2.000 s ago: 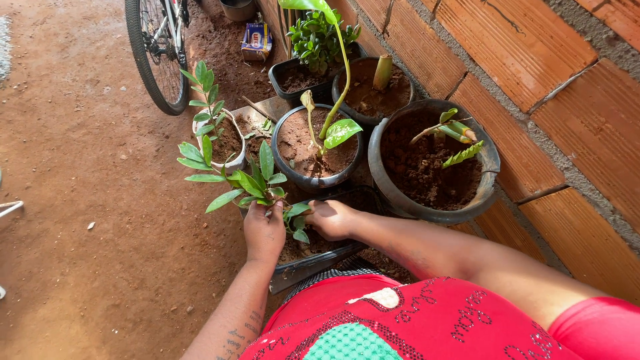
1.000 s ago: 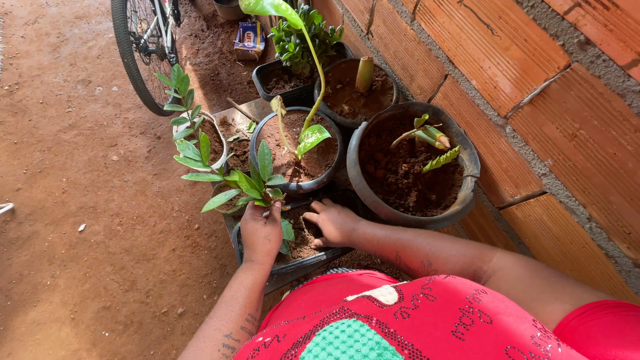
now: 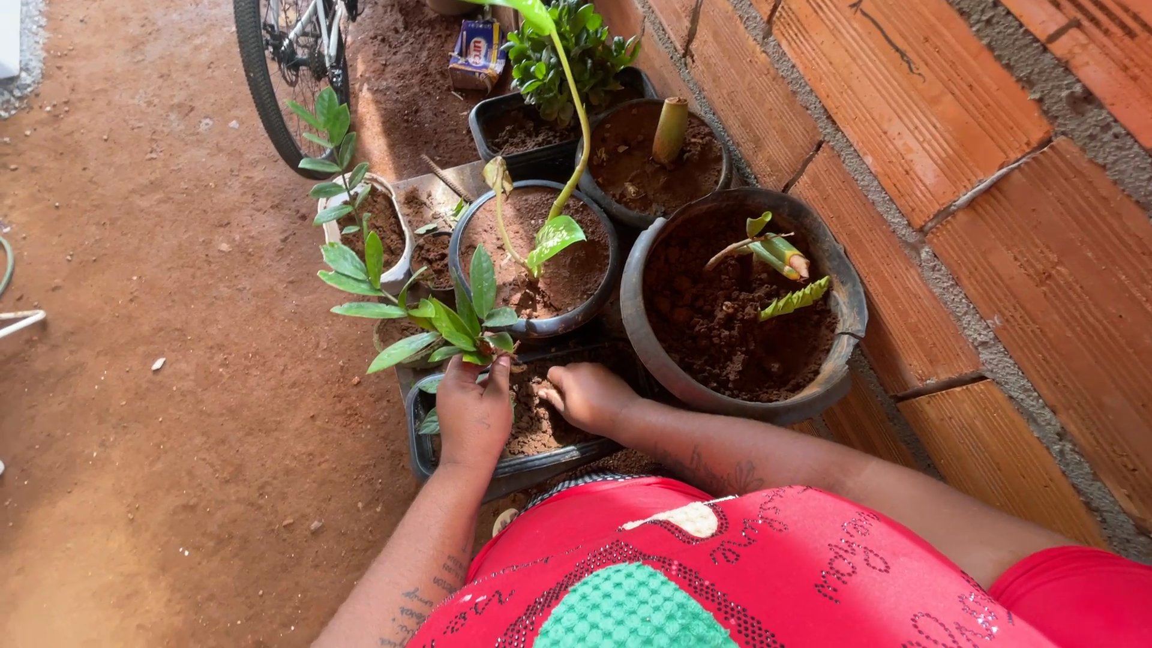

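Note:
My left hand [image 3: 475,405] holds a leafy green plant cutting [image 3: 450,328] by its base, over the left part of a dark rectangular planter [image 3: 522,465]. Reddish-brown soil [image 3: 535,423] fills the planter, and my right hand [image 3: 589,396] is at its surface with bent fingers; whether soil is pinched between them I cannot tell. A few leaves hang at the planter's left end. Just behind is a round dark pot [image 3: 612,270] with a tall-stemmed plant. To the right stands a larger grey pot [image 3: 634,288] with cut stems in its soil.
A brick wall [image 3: 900,180] runs along the right. Further back are a pot with a thick stump [image 3: 670,130], a bushy potted plant [image 3: 567,54] and a small box [image 3: 477,54]. A white pot [image 3: 405,261] stands left, near a bicycle wheel [image 3: 256,99] on the dirt floor.
My right hand has moved away from the cutting's leaves down to the soil. My left hand has kept its hold on the cutting.

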